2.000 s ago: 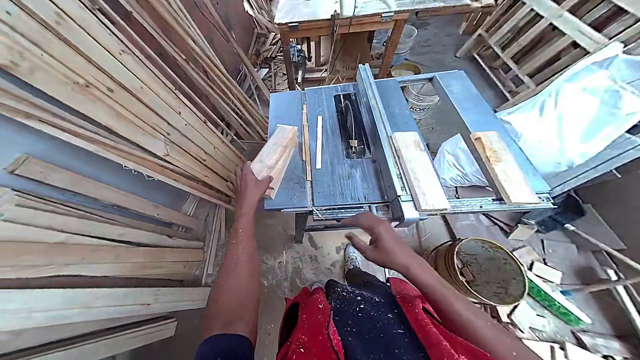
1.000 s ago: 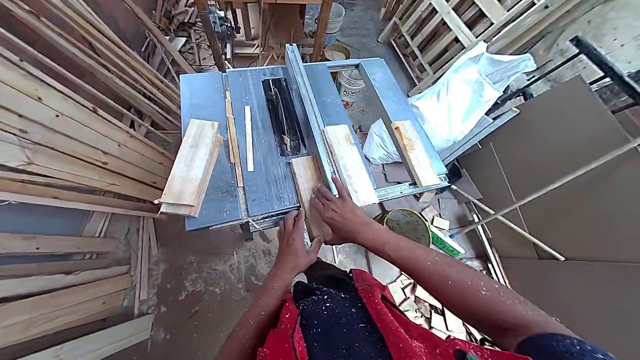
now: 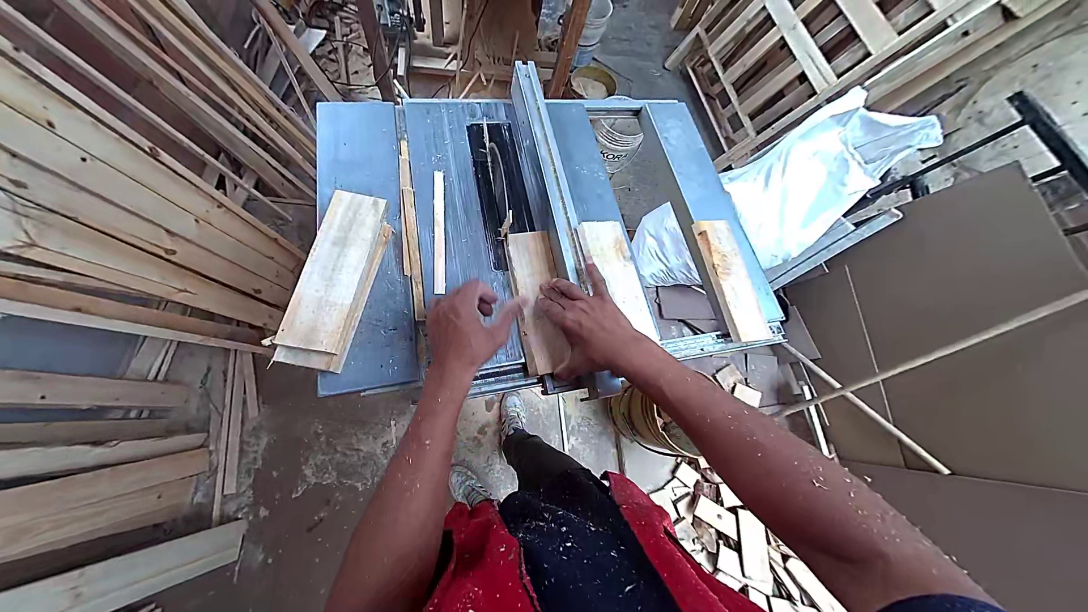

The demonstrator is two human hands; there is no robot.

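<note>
A short wooden board (image 3: 535, 314) lies flat on the table saw's top (image 3: 459, 255), along the left side of the metal rip fence (image 3: 544, 161). Its far end is close to the saw blade (image 3: 498, 183) in the black insert. My right hand (image 3: 591, 327) rests on the board's right side near the fence, fingers spread over it. My left hand (image 3: 467, 331) is at the board's left, fingers curled and thumb toward the wood; whether it touches is unclear. Left of it lies a thin wood strip (image 3: 439, 229).
Stacked boards (image 3: 327, 280) lie on the table's left. More boards lie right of the fence (image 3: 616, 272) and on the right rail (image 3: 731, 276). Tall planks (image 3: 127, 178) lean at left. A bucket (image 3: 650, 416) and offcuts (image 3: 739, 535) are below right.
My left hand has left the stacked boards at left and come beside the fence. A board now lies between both hands and has moved forward along the fence. The view has shifted.
</note>
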